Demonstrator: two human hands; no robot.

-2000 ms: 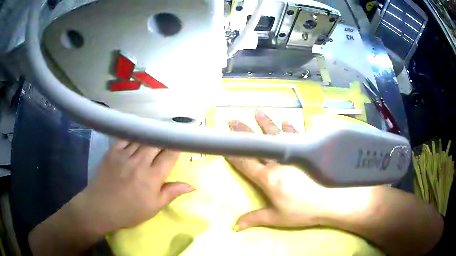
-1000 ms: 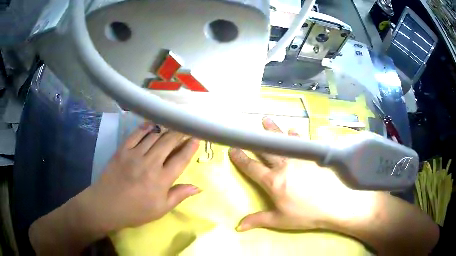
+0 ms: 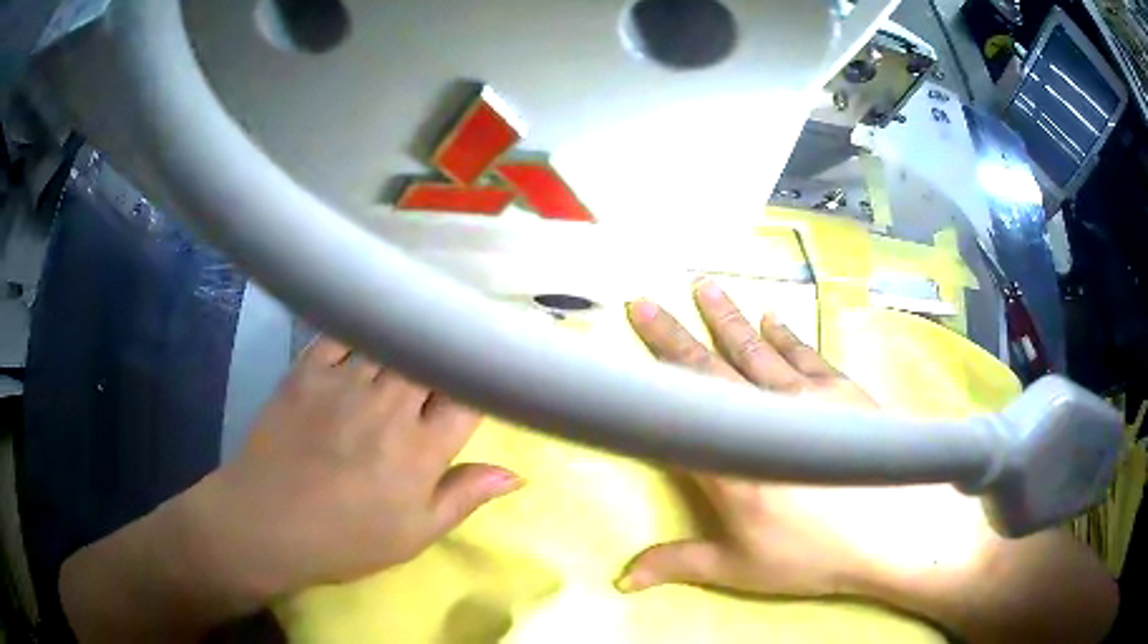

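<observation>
A large yellow bag body (image 3: 554,535) lies under both hands at the bottom centre, partly washed out by glare. My left hand (image 3: 346,466) rests flat on its left part, bare, with thumb out and fingertips partly behind the lamp arm. My right hand (image 3: 781,503) lies flat on its right part, fingers spread forward at the yellow jig (image 3: 841,271). The lamp arm crosses over this hand. The big white sewing machine head (image 3: 504,76) with its red badge stands ahead. The needle area is hidden.
The gooseneck lamp (image 3: 604,415) curves across the view, its head (image 3: 1057,453) at the right. Dark-red thread snips (image 3: 1022,333) lie right of the jig. The metal clamp assembly (image 3: 881,76) is behind. A grey-framed panel (image 3: 1064,101) is upper right. The strip bundle (image 3: 1124,516) hangs at the right edge.
The view has shifted, so the machine head and lamp look larger and further right. My right hand's fingers have moved a little and are spread on the work. My left hand has stayed nearly in place.
</observation>
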